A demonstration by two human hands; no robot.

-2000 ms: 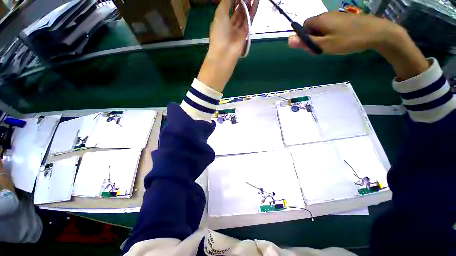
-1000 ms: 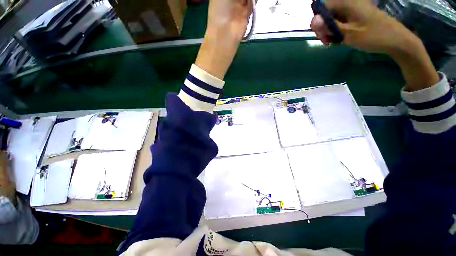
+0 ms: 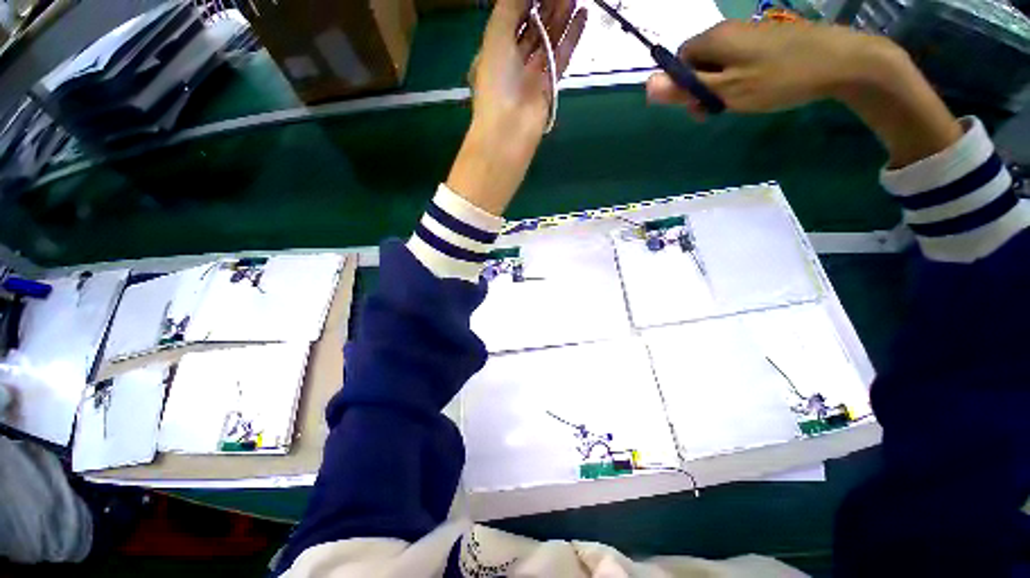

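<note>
My left hand, at the top centre, holds a tape roll, seen nearly edge-on as a thin pale ring. My right hand, at the top right, grips black scissors whose blades point up-left toward my left hand. Blade tips are cut off by the top edge. Below lie four white card panels in a two-by-two layout. Each has a green circuit board with thin wires near an edge. My left sleeve covers part of the upper left panel.
At left, more white panels lie on a grey-brown board; a person's grey sleeve shows beside them. A rail crosses behind. Beyond it are stacked dark sheets, a carton and a white sheet.
Over the last second my right hand has moved left and slightly down, and the scissor blades have come into view. My left hand has turned so its fingers show. The neighbour's hand has withdrawn.
</note>
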